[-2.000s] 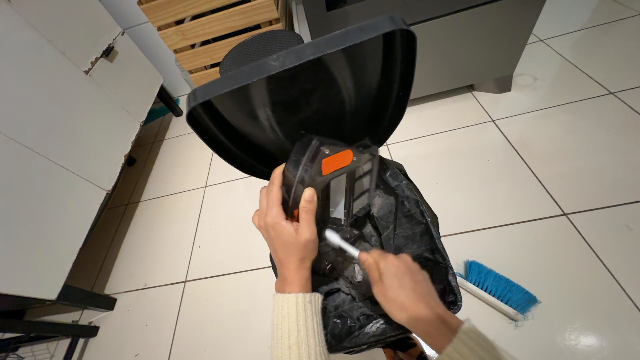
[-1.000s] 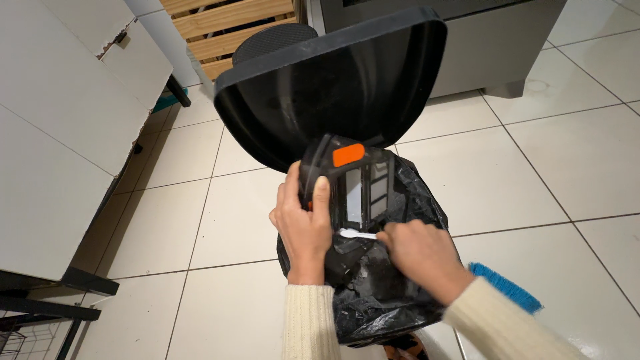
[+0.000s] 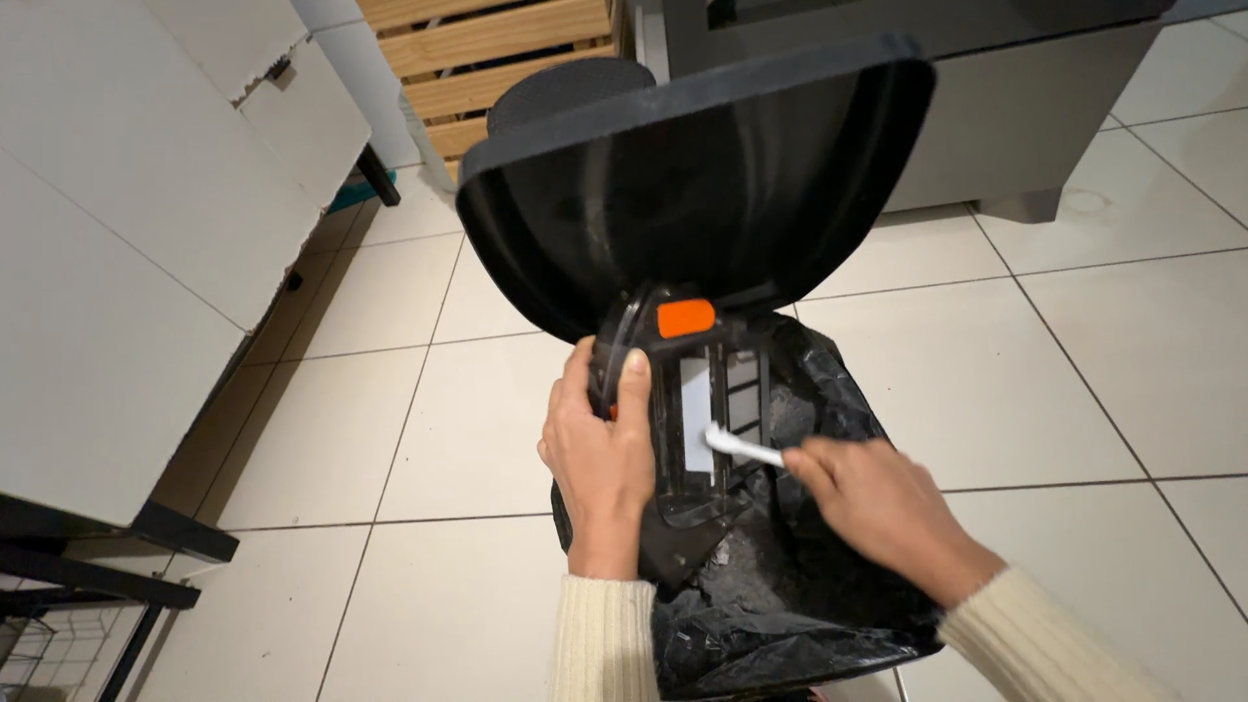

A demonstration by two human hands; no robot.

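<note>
My left hand [image 3: 604, 448] grips the left side of a dark translucent plastic dust container [image 3: 673, 497], which has an orange button [image 3: 686, 318] and a pale filter panel. The container is tilted over an open trash bin lined with a black plastic bag [image 3: 780, 634]. In my right hand [image 3: 877, 497] is a small white brush [image 3: 746, 448], pinched near its handle. The brush's head is at the pale panel, though blur hides whether it touches. Behind the container the black bin lid [image 3: 702, 195] stands raised.
A wooden slatted crate [image 3: 497, 58] and a grey appliance [image 3: 994, 127] stand behind the bin. At left is a white cabinet [image 3: 127, 244] with chipped edges, above black metal legs [image 3: 185, 536]. Pale floor tiles [image 3: 458, 604] surround the bin.
The white brush has moved from the container's lower edge up to its pale panel. The blue-bristled brush seen on the floor at right earlier is out of view.
</note>
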